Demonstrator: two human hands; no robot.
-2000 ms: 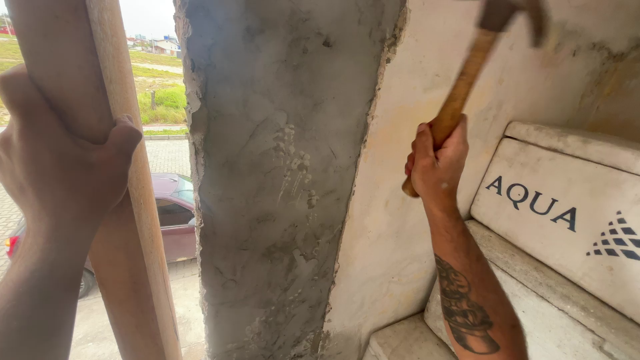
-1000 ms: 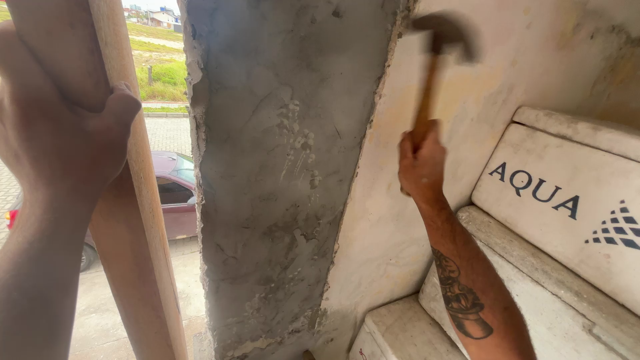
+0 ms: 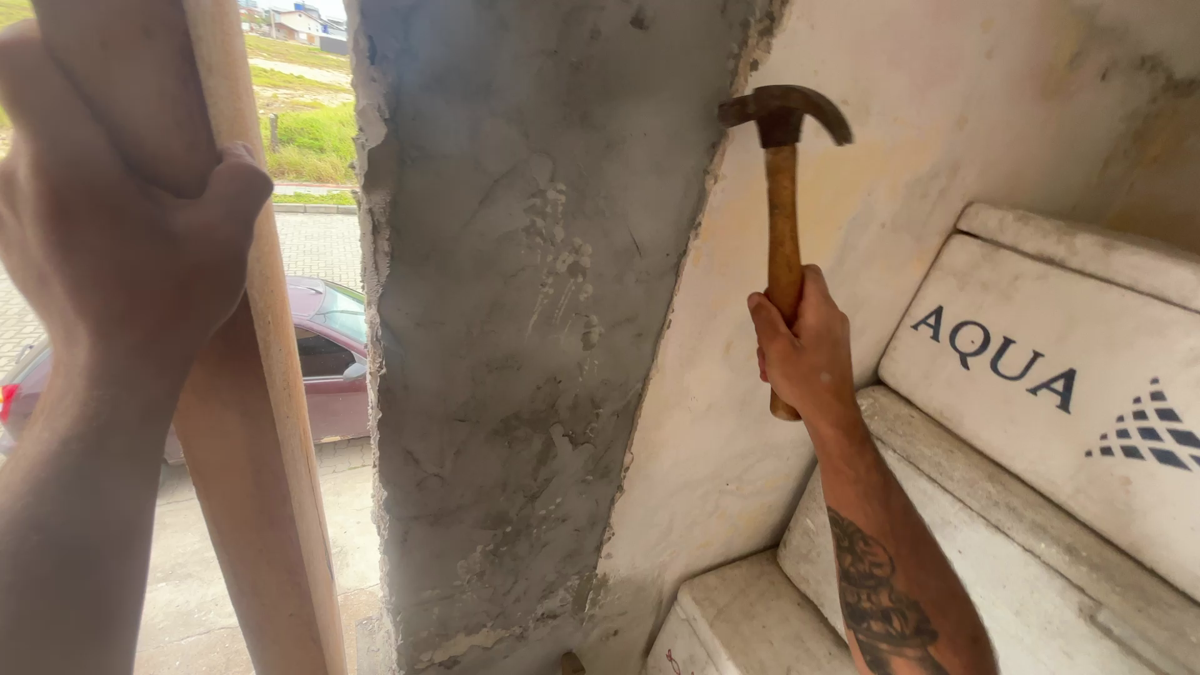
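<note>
My left hand [image 3: 122, 216] is wrapped around an upright wooden board [image 3: 244, 403] at the left, its thumb over the board's pale edge. My right hand [image 3: 806, 347] grips the wooden handle of a claw hammer [image 3: 784, 206]. The hammer stands head up, claw to the right. Its striking face is at the ragged right edge of the grey mortar band [image 3: 506, 309]; whether it touches cannot be told. The band runs between the opening on the left and the off-white painted wall [image 3: 741, 394].
White lidded boxes [image 3: 994, 347], one with dark lettering and a diamond pattern, are stacked against the wall at right. A lower box [image 3: 750, 609] stands near the bottom. Outside the opening are a dark red car [image 3: 328, 384], paving and grass.
The hammer, raised at the top of the view two seconds ago, has come down and left to the mortar's edge. My left hand keeps its hold on the board.
</note>
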